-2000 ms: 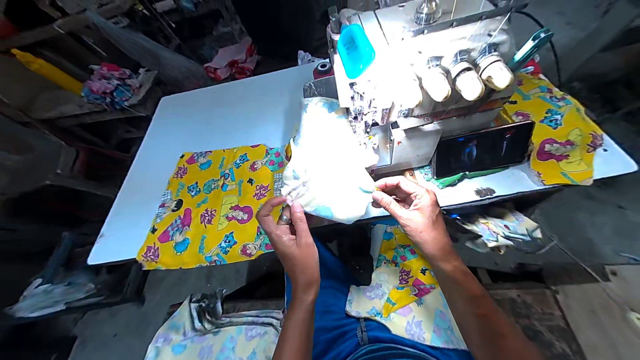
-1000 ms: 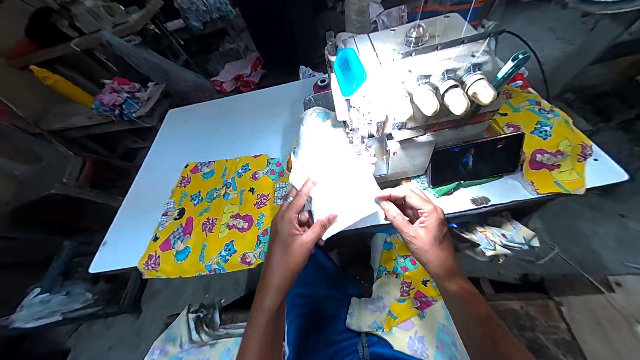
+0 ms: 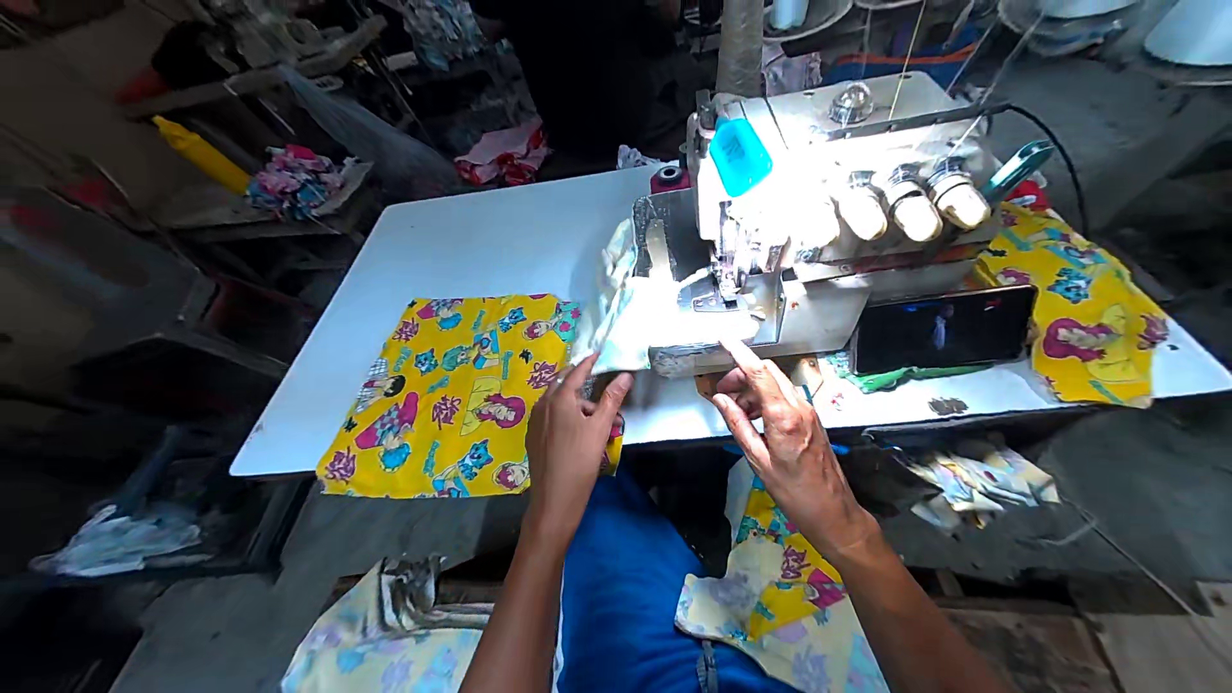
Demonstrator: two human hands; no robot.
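Observation:
My left hand (image 3: 575, 423) touches the near edge of a pale patterned fabric piece (image 3: 616, 313), thumb and forefinger apart; whether it pinches the cloth is unclear. That piece lies left of the needle area of an overlock sewing machine (image 3: 847, 173), where glare washes out detail. My right hand (image 3: 770, 414) is at the front edge of the machine bed, forefinger extended below the presser foot (image 3: 717, 300), with no cloth visible in it. A yellow printed fabric panel (image 3: 452, 395) lies flat on the white table, left of my left hand.
A phone (image 3: 943, 329) leans against the machine's front right, beside more yellow printed fabric (image 3: 1097, 318). Pale and yellow cloth (image 3: 780, 597) lies over my lap. Fabric scraps (image 3: 982, 481) hang below the table's right edge. The white table (image 3: 472, 231) extends left. A dark cable runs behind the machine.
The pale fabric, earlier held between both hands in front of the machine, now lies to the left of the needle area. My right hand has let go of it and moved to the bed's front edge.

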